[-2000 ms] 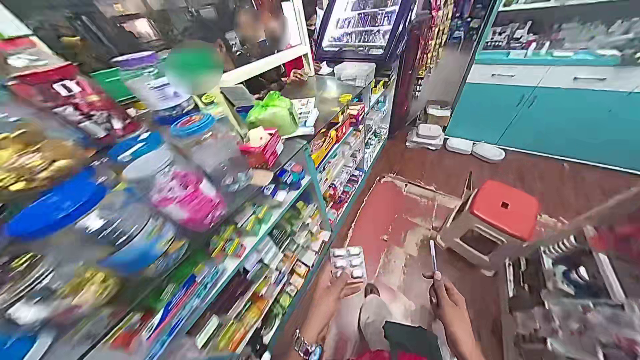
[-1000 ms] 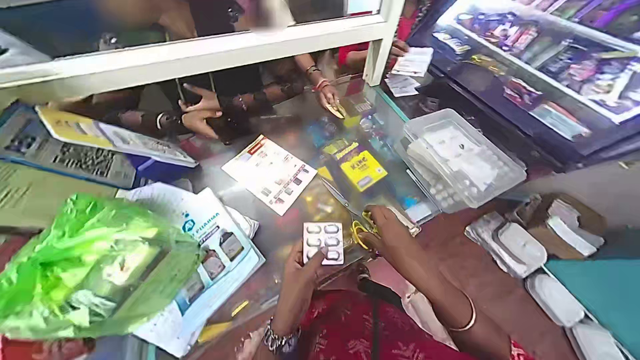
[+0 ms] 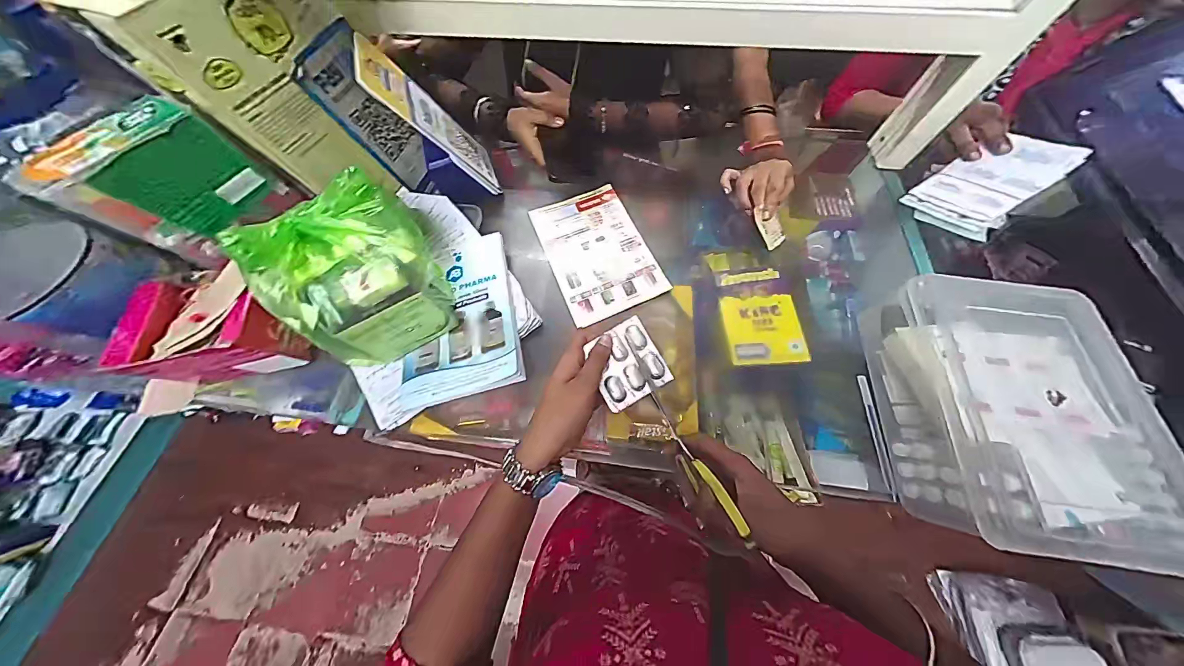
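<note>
My left hand (image 3: 575, 393), with a metal watch on the wrist, pinches a silver blister pack of tablets (image 3: 631, 363) by its left edge above the glass counter. My right hand (image 3: 726, 486) holds scissors with yellow handles (image 3: 717, 495). Their blades point up and left and meet the lower part of the blister pack; whether they cut into it, I cannot tell. Just beyond the pack lies a printed leaflet (image 3: 599, 254) on the glass. A yellow box (image 3: 760, 314) is seen to the right of the pack.
A green plastic bag (image 3: 356, 277) rests beside printed papers (image 3: 476, 342) on the left. At right stands a clear plastic container (image 3: 1045, 416) with papers inside. Across the counter, one person's hand (image 3: 766, 190) holds a small folded paper; another person's hand (image 3: 979, 129) rests on papers.
The scissor blades, apart from the blister pack one second ago, now meet it. Two seconds ago my hands were over the floor; the view has since turned to the counter.
</note>
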